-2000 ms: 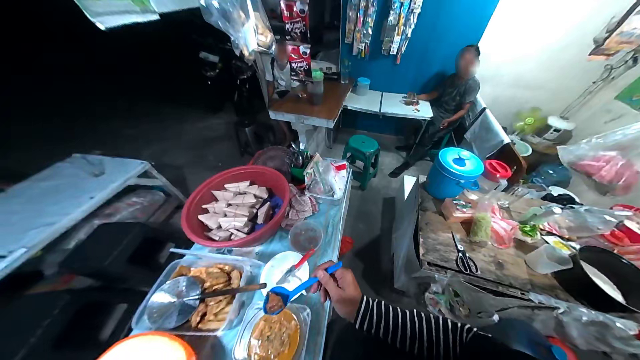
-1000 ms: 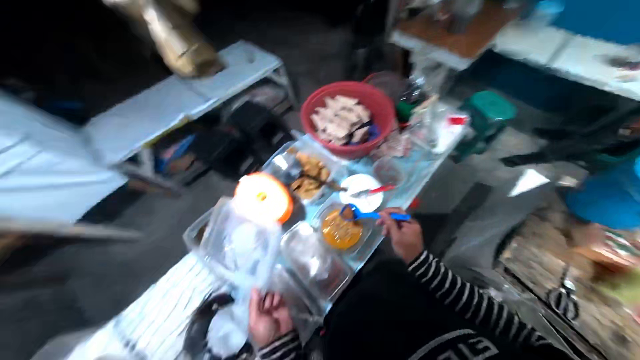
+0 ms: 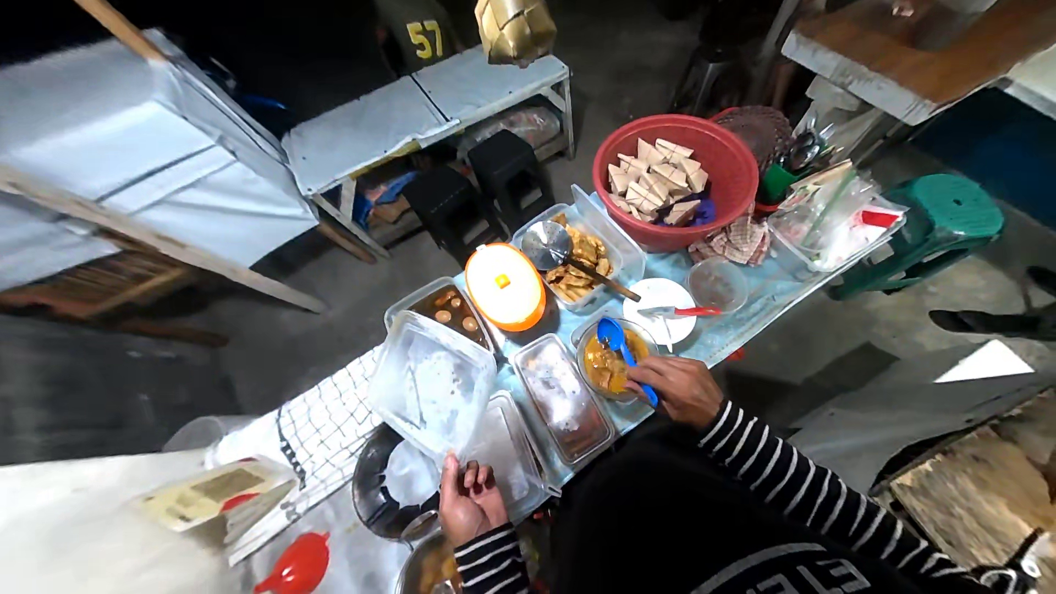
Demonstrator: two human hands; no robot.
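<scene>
My right hand [image 3: 676,388] grips the handle of a blue plastic spoon [image 3: 612,334], its bowl over a round container of orange curry [image 3: 605,367]. My left hand [image 3: 472,499] has thumb and fingertips at the near edge of a clear plastic lid [image 3: 437,379], which is tilted up beside a container of brown eggs in sauce [image 3: 450,311]. Between the lid and the curry lies a covered clear container [image 3: 565,400]. A white plate [image 3: 670,299] with a red-handled utensil sits behind the curry. Fried food [image 3: 587,247] fills another box, with a metal ladle [image 3: 549,246] across it.
A red basin [image 3: 610,173] of wrapped triangular packets stands at the back. An orange-and-white lidded container [image 3: 505,285] is beside the egg container. A black pan [image 3: 363,495] and red funnel-like object [image 3: 299,563] are at lower left. A green stool [image 3: 957,206] stands right; a woven bundle [image 3: 516,29] hangs above.
My left hand, out of view two seconds ago, is at the clear lid. The blue spoon remains in my right hand, over the curry. The view has swung left.
</scene>
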